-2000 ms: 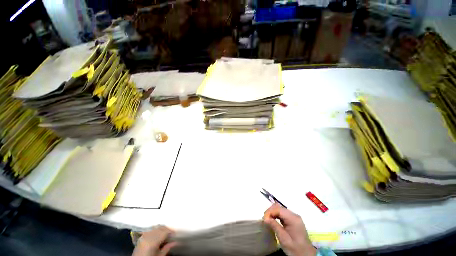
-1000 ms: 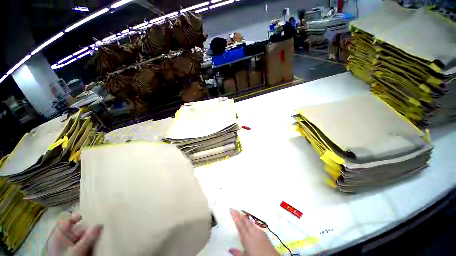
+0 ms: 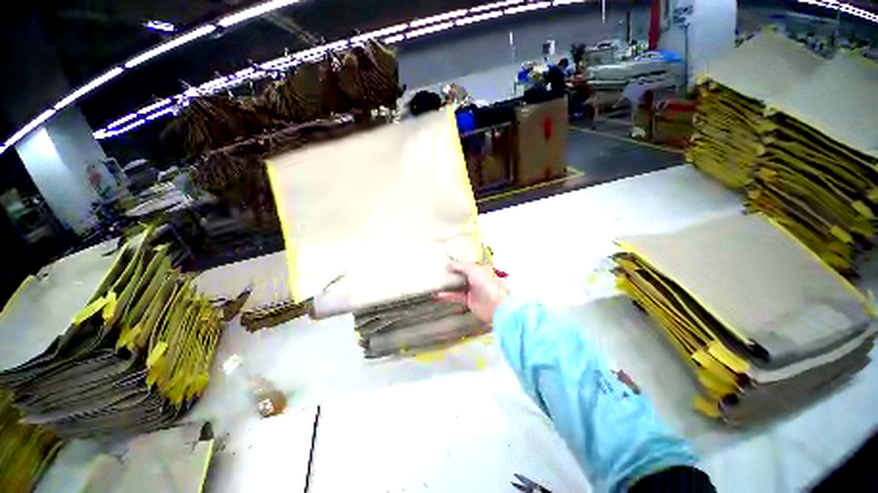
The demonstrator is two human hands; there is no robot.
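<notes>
My right hand (image 3: pixel 478 290) grips the near edge of a taupe bag body (image 3: pixel 371 207) with yellow side edges. The piece is raised and tilted up at its far side, over the middle bag stack (image 3: pixel 409 332). Its near edge is at the top of that stack; whether it rests there is unclear. My left hand is not in view. Dark thread snips (image 3: pixel 529 483) lie at the bottom edge of the picture, partly cut off.
Yellow-edged bag stacks stand at the left (image 3: pixel 106 337), right (image 3: pixel 751 298) and far right (image 3: pixel 809 144). An amber bottle (image 3: pixel 268 397) stands left of centre, near a white work board (image 3: pixel 260 448). A bag piece (image 3: pixel 154 462) lies at the lower left.
The view has shifted. My right hand has moved from beside the snips to the middle stack and holds a bag body there. My left hand has left the picture.
</notes>
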